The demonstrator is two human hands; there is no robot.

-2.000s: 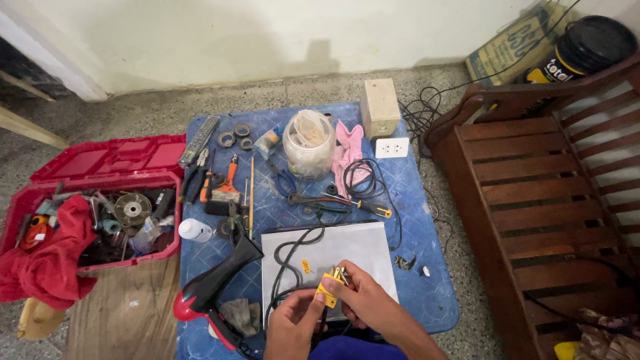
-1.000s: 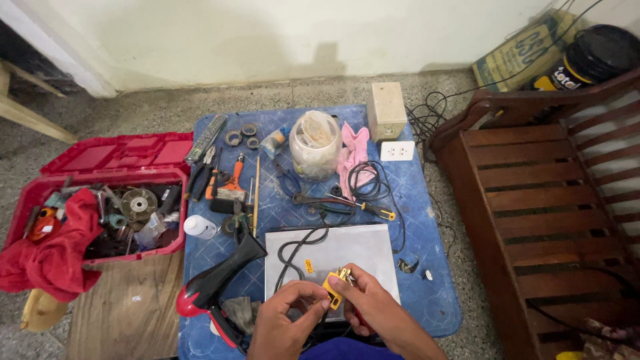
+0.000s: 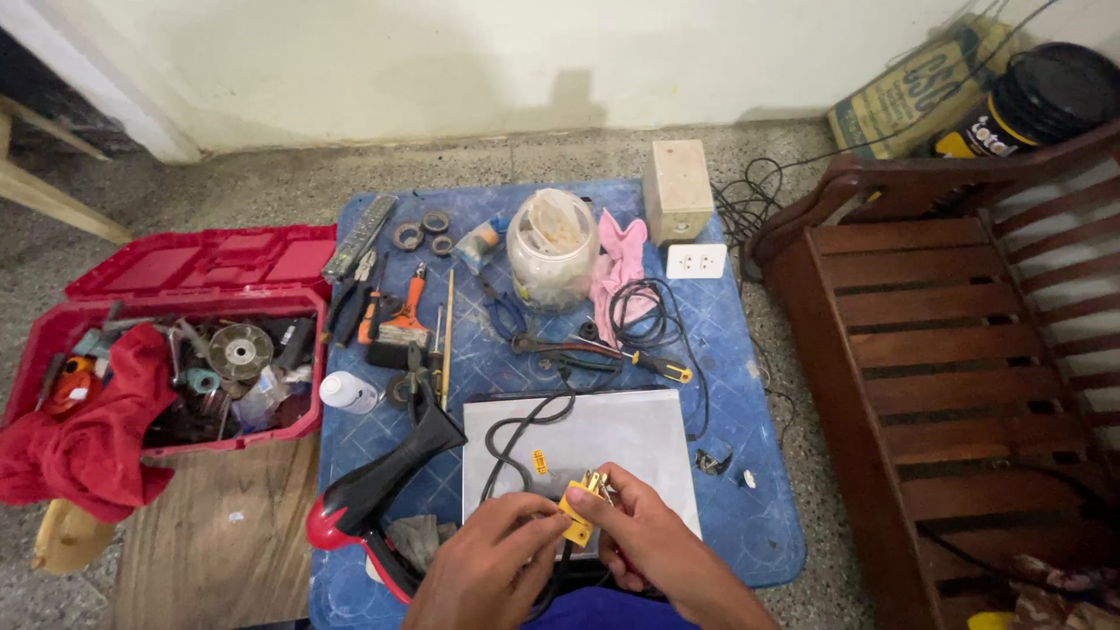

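Note:
Both hands meet over the near edge of a silver laptop-like panel [image 3: 612, 429] on the blue table [image 3: 744, 490]. My right hand [image 3: 647, 525] grips a yellow electrical plug part [image 3: 577, 518] with metal prongs, its thumb on the top. My left hand [image 3: 507, 542] pinches the lower left side of that yellow part with its fingertips. A black cord [image 3: 499, 446] loops over the panel and passes beneath the hands. On the panel lies a small yellow piece [image 3: 540, 462]. Something red shows under my right fingers, mostly hidden. A black and red hair dryer [image 3: 376, 481] lies to the left.
Pliers [image 3: 350, 297], a yellow-handled screwdriver [image 3: 661, 366], tape rolls [image 3: 408, 236], a plastic jar [image 3: 551, 254], a pink cloth [image 3: 617, 271] and a white socket [image 3: 696, 261] lie beyond the panel. A red toolbox [image 3: 175, 446] stands left; a wooden bench [image 3: 927, 367] stands right.

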